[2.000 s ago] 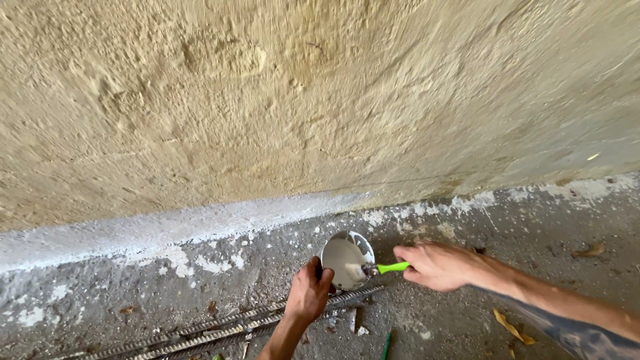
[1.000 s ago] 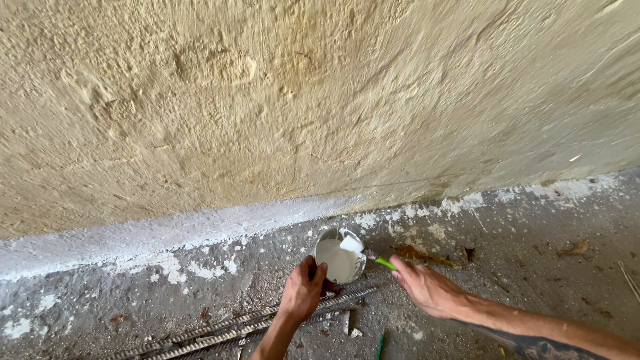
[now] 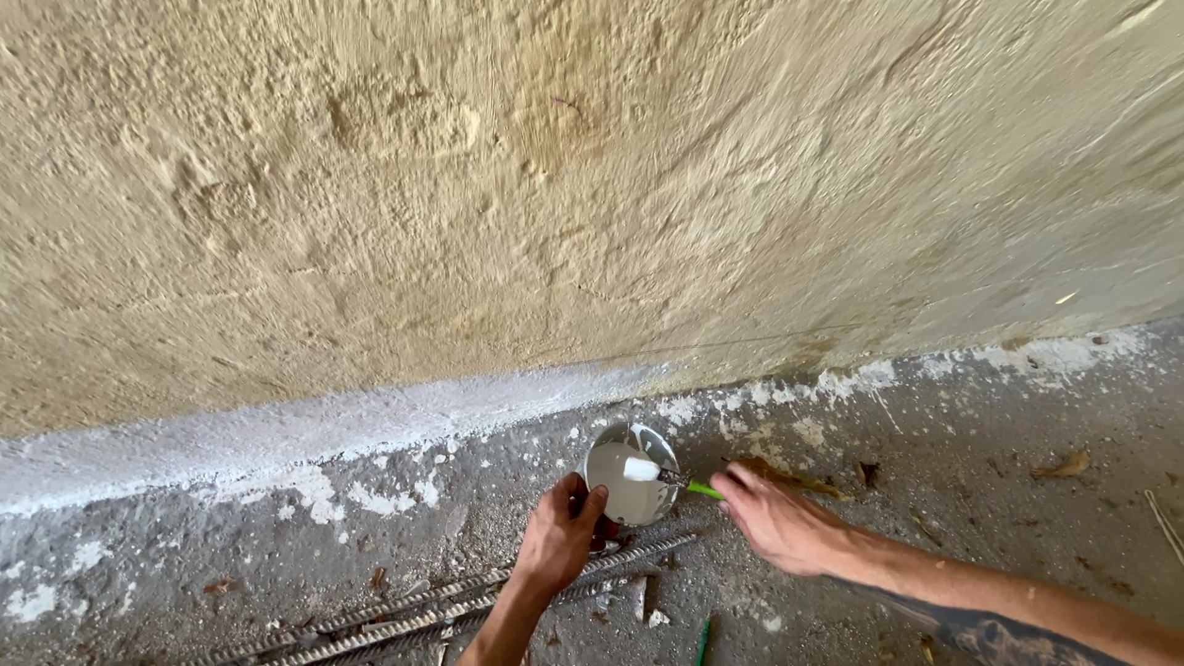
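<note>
My left hand grips the near left rim of a small round container of white paint, tilted so its inside shows. In my right hand is the green handle of a paintbrush. White paint coats the bristles, which are over or in the container's mouth; whether they touch the paint inside cannot be told. Behind the container, a white painted band runs along the foot of the rough yellowish plaster wall and ends near it.
Ribbed steel rebars lie on the paint-spotted concrete floor below my left hand. Near the bottom edge is a green stick-like object. Dry leaves are scattered at the right, with a thin pale strip farther over.
The brush was lower at the container's right side two seconds ago, with its bristles partly hidden; its white bristles now show over the container's middle. Both hands keep their holds.
</note>
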